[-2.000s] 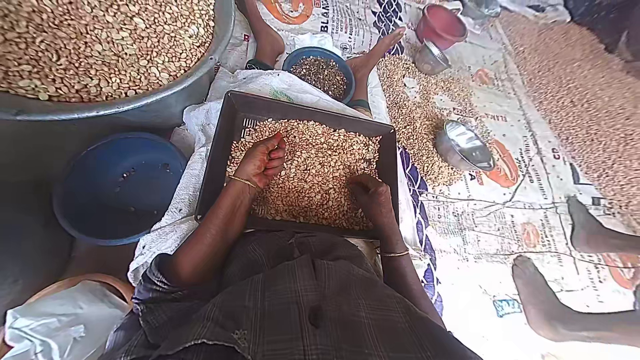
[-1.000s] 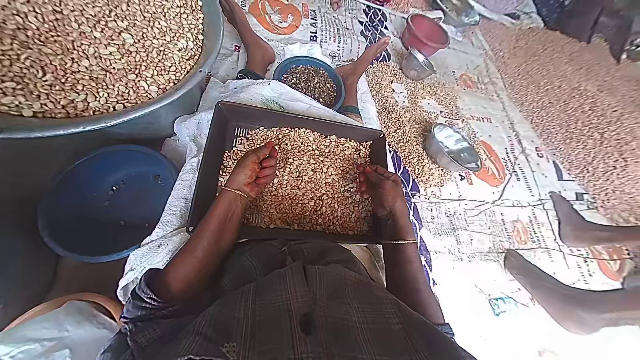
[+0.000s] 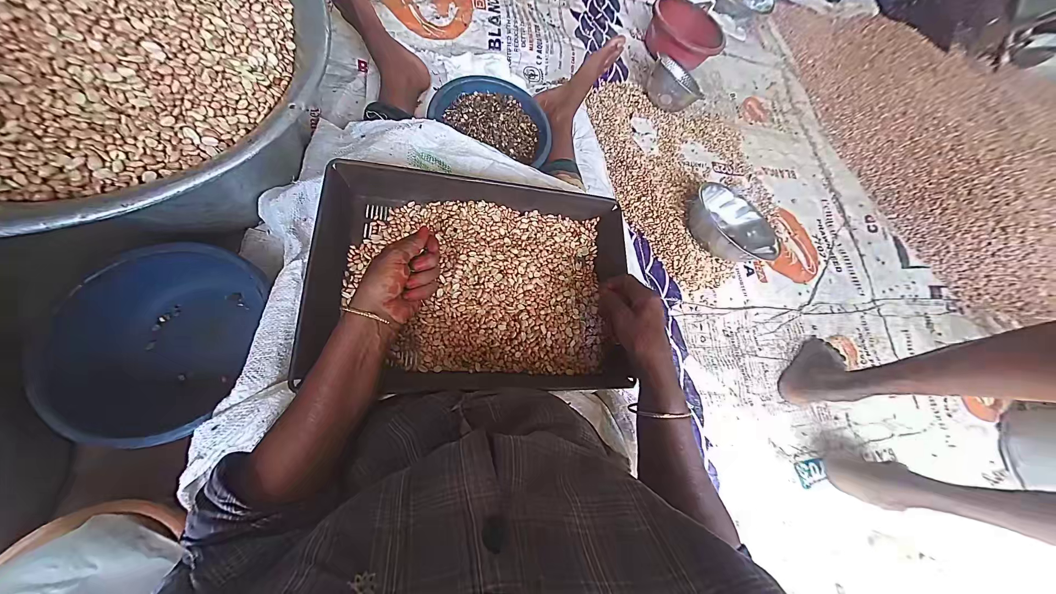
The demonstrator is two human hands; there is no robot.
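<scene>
A dark rectangular tray (image 3: 487, 183) with slotted parts in its base lies across my lap, holding a spread of pale brown split nuts or beans (image 3: 511, 289). My left hand (image 3: 400, 276) is over the left part of the spread, its fingers curled in; whether anything is inside them cannot be told. At the tray's right wall is my right hand (image 3: 634, 318), fingers bent downward, their tips partly hidden. Beyond the tray, a blue bowl (image 3: 544, 136) of darker bits stands between two bare feet.
A large metal basin (image 3: 309, 99) heaped with similar pieces stands upper left, above a blue basin (image 3: 49, 371) with a few bits. Right of the tray are a steel bowl (image 3: 730, 223), a red bowl (image 3: 681, 37) and loose pieces on printed sacking. Another person's feet (image 3: 817, 371) are at right.
My right hand has moved from over the spread to the tray's right side. My left hand stays over the left part of the spread, fingers still curled.
</scene>
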